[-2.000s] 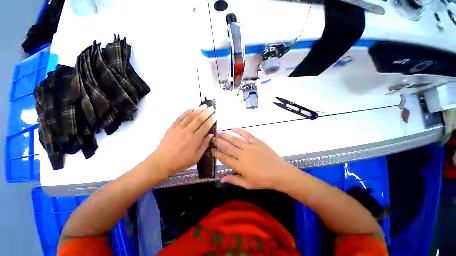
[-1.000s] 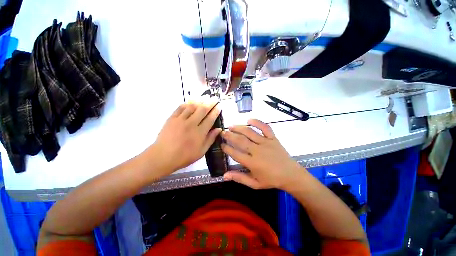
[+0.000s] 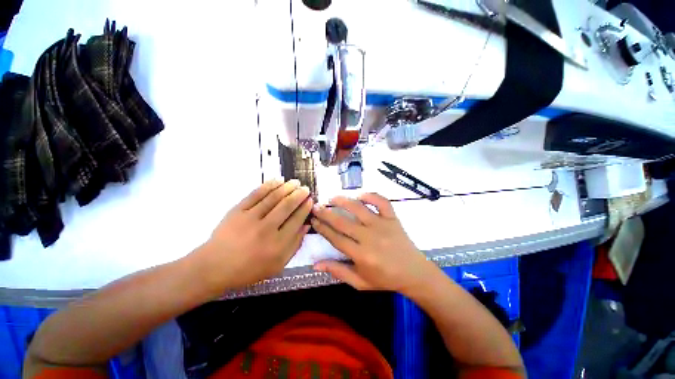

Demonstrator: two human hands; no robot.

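Observation:
A dark brown plaid cuff piece point(image 3: 304, 169) lies on the white machine table, its far part beside the presser foot and needle area and its near part mostly hidden under my hands. My left hand point(image 3: 260, 226) lies flat on the piece's left side with fingertips on the cloth. My right hand point(image 3: 368, 240) is at its right edge, fingertips touching it, thumb apart. The industrial sewing machine point(image 3: 437, 66) stands above, with an upright metal guard point(image 3: 351, 89) bearing an orange-red spot. The needle tip cannot be made out.
A fanned pile of plaid pieces point(image 3: 78, 122) lies at left. Black thread snips point(image 3: 408, 180) lie right of the needle area. A long silver tool point(image 3: 544, 33) and a black strap point(image 3: 518, 81) are on the machine head. Blue crates point(image 3: 492, 285) stand below the table's ruler-marked edge point(image 3: 518, 243).
The cuff piece has moved away from me past the needle area, and less of it shows near the table edge. Both hands stay on it. The camera view has shifted.

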